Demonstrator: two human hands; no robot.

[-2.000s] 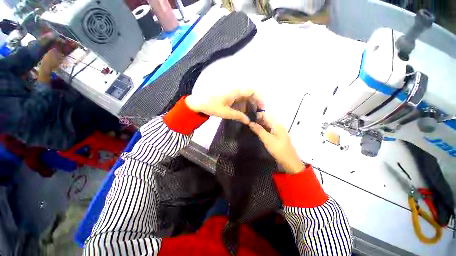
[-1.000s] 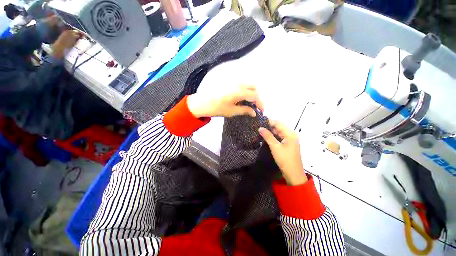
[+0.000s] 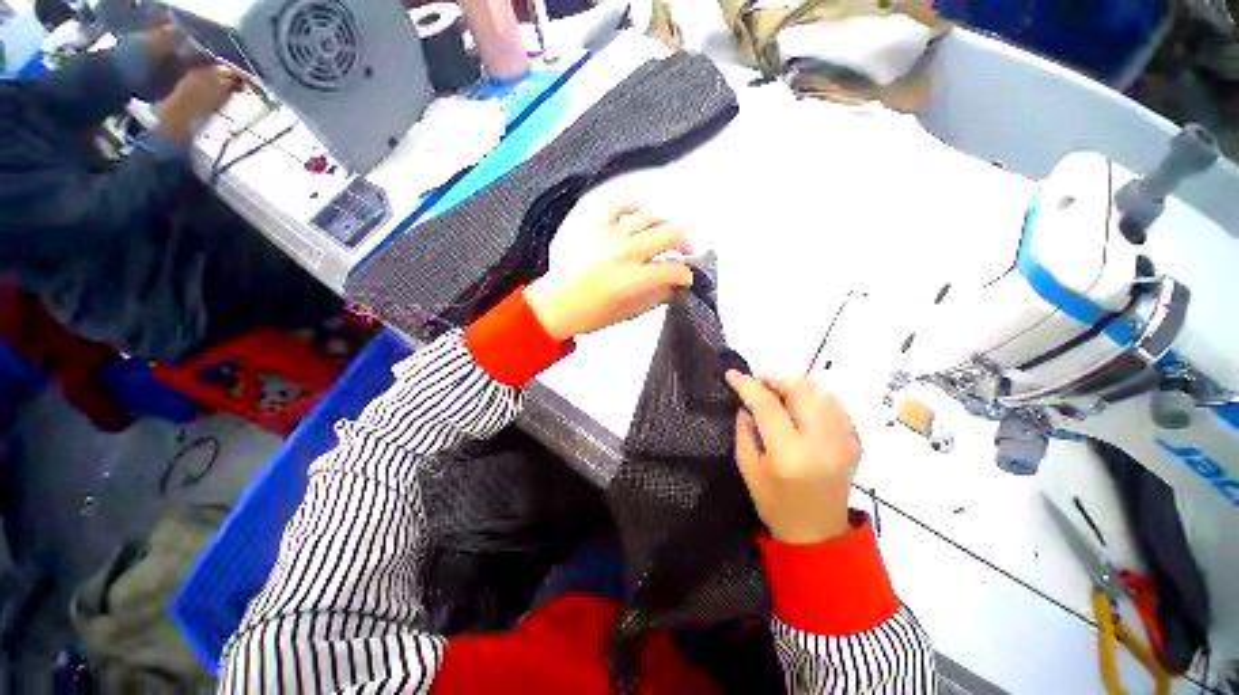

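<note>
A dark fine-check cut panel point(image 3: 679, 448) hangs from both hands over the table's front edge and down to the lap. My left hand point(image 3: 616, 274) pinches its top edge between thumb and fingers. My right hand point(image 3: 799, 441) grips the same edge lower down on the right, with the thumb and fingertips on the cloth. The edge between the hands looks folded or layered; exactly how cannot be told. The hands are left of the sewing machine point(image 3: 1073, 285), apart from its needle area.
A pile of long curved grey pieces point(image 3: 571, 156) lies at the back left. Scissors point(image 3: 1125, 611) and a dark curved piece point(image 3: 1155, 543) lie at the right. A blue bin point(image 3: 258, 543) holds dark cloth below the table. Another person's hand point(image 3: 197, 102) is at the far left.
My hands have moved farther apart along the panel's edge. My right hand has moved lower and to the right, its back now turned up. The view has shifted slightly.
</note>
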